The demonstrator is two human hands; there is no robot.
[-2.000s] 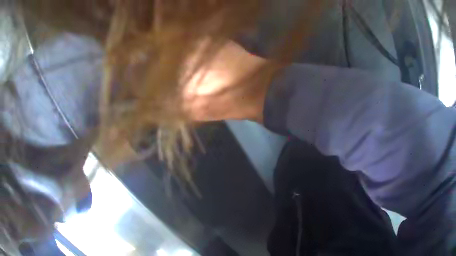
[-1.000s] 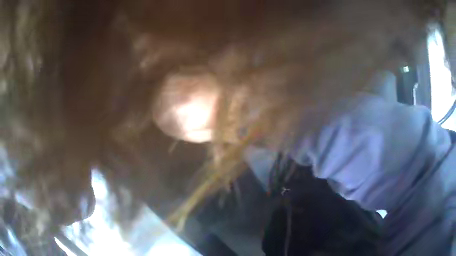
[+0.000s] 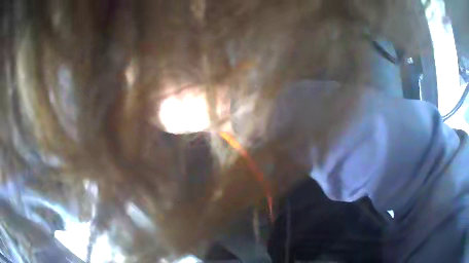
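Blurred brown strands, apparently hair, hang in front of the camera and hide most of the view. A pale lavender sleeve [image 3: 391, 149] reaches in from the right edge. Beyond its cuff, a very bright patch appears to be part of my right hand [image 3: 186, 113], overexposed and mostly covered by the strands. Its fingers cannot be made out, nor whether it holds anything. My left hand cannot be seen. No work piece can be made out.
Dark clothing [image 3: 329, 226] shows at the bottom right. A thin orange-red curved line [image 3: 252, 167], hair or hose, crosses the middle. A glaring white surface [image 3: 105, 249] shows at the lower left. A black cable [image 3: 455, 110] and a dark upright part [image 3: 411, 72] stand at the right.
The strands now cover much more of the view than two seconds ago, hiding the wrist and hand outline. The orange-red line has appeared. Less of the white surface shows at the lower left.
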